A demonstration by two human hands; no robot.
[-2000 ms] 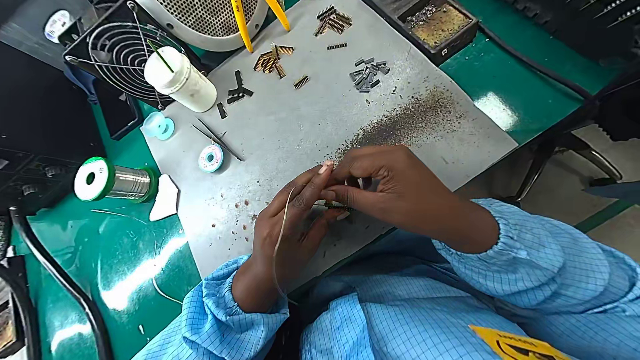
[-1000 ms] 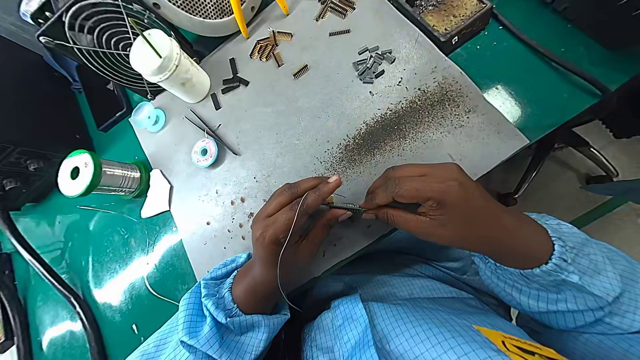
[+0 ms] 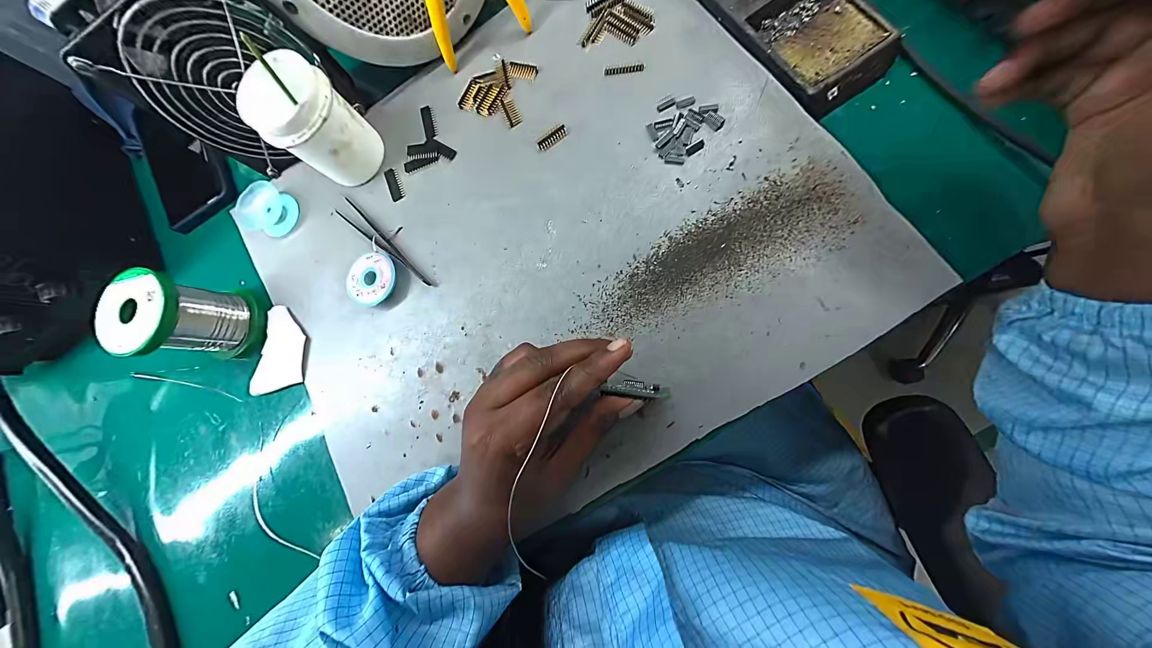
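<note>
Low on the grey mat (image 3: 540, 297), my left hand (image 3: 540, 423) pinches a small green circuit board (image 3: 634, 389) between thumb and fingers. A thin length of solder wire (image 3: 525, 459) runs from those fingers down past the wrist. My right hand (image 3: 1093, 135) is blurred at the upper right, away from the board; whether it holds anything does not show clearly. Beyond my left hand lie gold pin headers (image 3: 490, 94), black connectors (image 3: 423, 155) and a heap of small grey connectors (image 3: 684, 130). Tweezers (image 3: 391, 243) lie beside a small white spool (image 3: 371, 278).
A solder spool (image 3: 180, 315), a white bottle (image 3: 310, 117) and a fan with a wire guard (image 3: 180, 72) stand at the left. Dark debris (image 3: 729, 243) is strewn across the mat. At the top right is a black tray (image 3: 819, 45) with residue.
My right hand has let go of the board and moved away to the upper right. My left hand still holds the board and the wire.
</note>
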